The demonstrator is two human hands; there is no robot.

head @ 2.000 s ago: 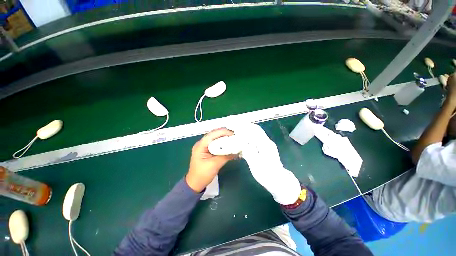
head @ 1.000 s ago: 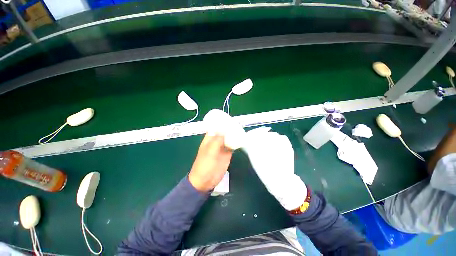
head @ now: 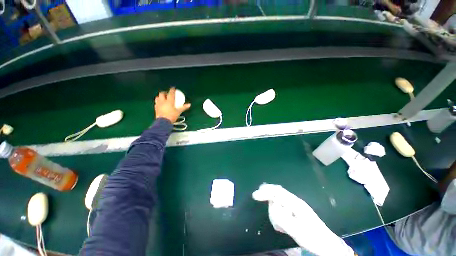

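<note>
My bare left hand (head: 169, 105) reaches over the rail onto the green belt, with fingers and thumb around a cream-white device housing (head: 179, 98). Its cord loop hangs down by the rail. My right hand (head: 295, 216), in a white glove, is low over the bench right of centre. No device shows in it; whether it holds a cloth against the white glove cannot be told. A small white folded pad (head: 222, 193) lies on the bench between my arms. Another device housing (head: 94, 191) lies on the bench, partly hidden by my left sleeve.
Several corded units, one (head: 109, 118) at left, lie on the belt beyond the metal rail (head: 280, 128). A drink bottle (head: 42, 168) and a unit (head: 37, 209) are at left. A solvent bottle (head: 331, 147), white cloth (head: 369, 176) and another person's sleeve (head: 425, 231) are at right.
My hands, together around a white unit before, are now apart. My left hand has moved forward and left onto the belt with a unit. My right hand has moved down and right. The view has shifted left.
</note>
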